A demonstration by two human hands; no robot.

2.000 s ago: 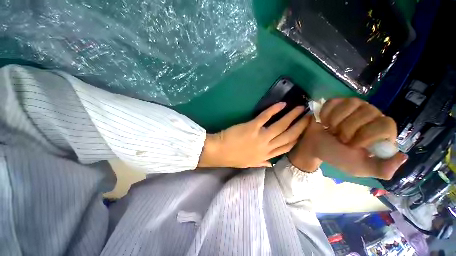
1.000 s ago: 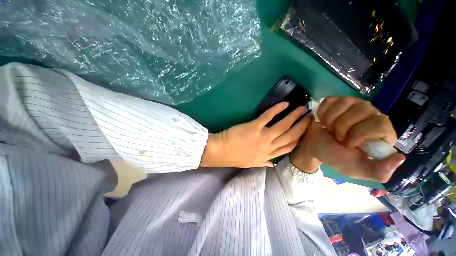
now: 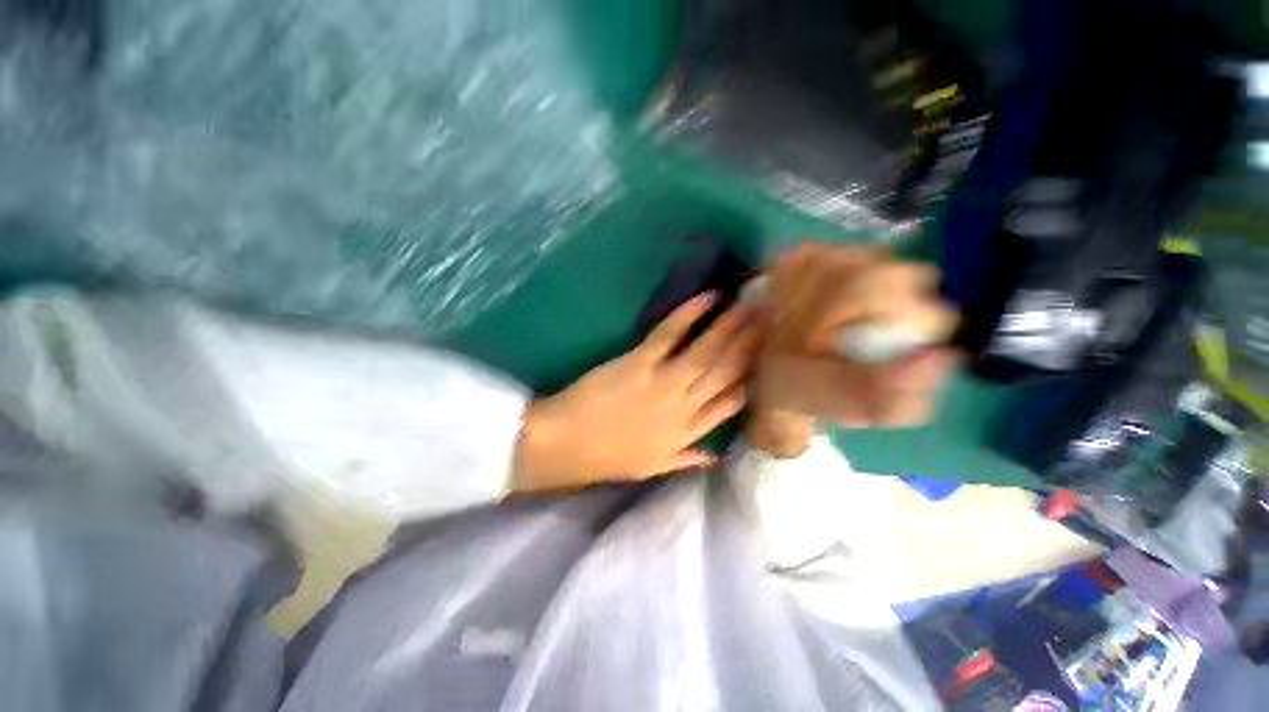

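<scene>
The frame is blurred. A small flat black phone housing (image 3: 696, 276) lies on the green bench, partly under my fingers. My left hand (image 3: 643, 403) is spread palm down, with its fingertips on the housing's near part. My right hand (image 3: 852, 334) is a fist just right of the housing, closed around a white-handled hand tool (image 3: 885, 342). The tool's rounded white end shows by the thumb. Its tip end is at the housing's right edge, but blur hides whether it touches.
A large clear crinkled plastic bag (image 3: 320, 153) lies at upper left. A black parts tray (image 3: 793, 104) with gold specks is beyond the housing. Dark bins (image 3: 1086, 278) with black and silvery pieces stand at right. Blue, red and white items lie at lower right.
The whole view has shifted and blurred, so the housing, tray and both hands appear further left. My right fist has turned somewhat. Both hands stay at the housing.
</scene>
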